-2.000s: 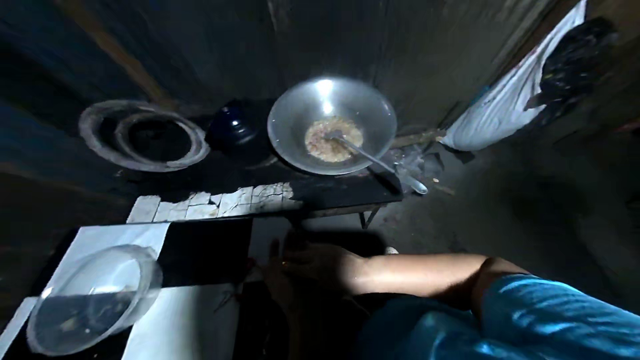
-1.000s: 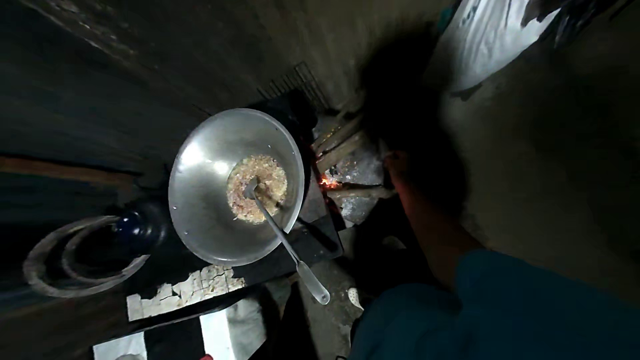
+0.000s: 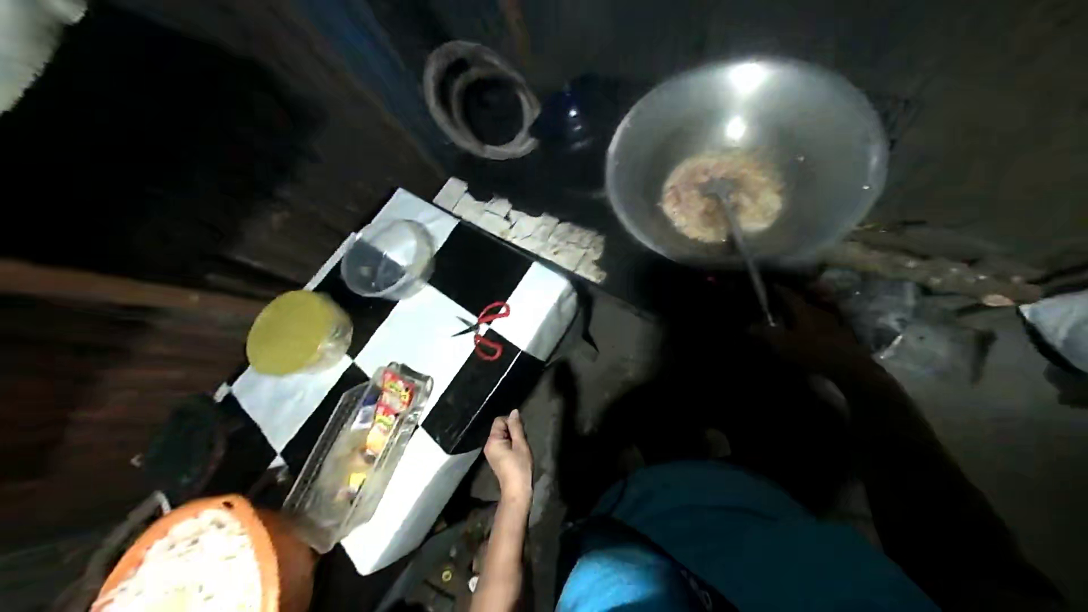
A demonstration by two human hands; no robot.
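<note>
A large metal wok [image 3: 816, 153] sits at the upper right with minced food [image 3: 722, 197] in its bottom. A long-handled metal spoon [image 3: 748, 259] rests in the food, its handle over the near rim. My right hand [image 3: 803, 327] is in deep shadow at the handle's end; whether it grips the handle cannot be told. My left hand [image 3: 508, 446] hangs beside the edge of a table with a black-and-white checked cover [image 3: 425, 327], fingers curled and nothing visible in them. Red-handled scissors [image 3: 489, 330] lie on that table, above the hand.
On the table stand a clear plastic bowl [image 3: 387, 259], a yellow-lidded container [image 3: 297, 333] and a clear tray with packets [image 3: 365, 450]. An orange container with pale contents [image 3: 200, 557] is at lower left. Whitish tiles [image 3: 527, 229] edge the stove; ring-shaped stands [image 3: 480, 102] lie behind.
The view has swung strongly left, bringing the checked table into sight. My right hand, by the firewood a second ago, is now near the spoon's handle. My left hand has come into view.
</note>
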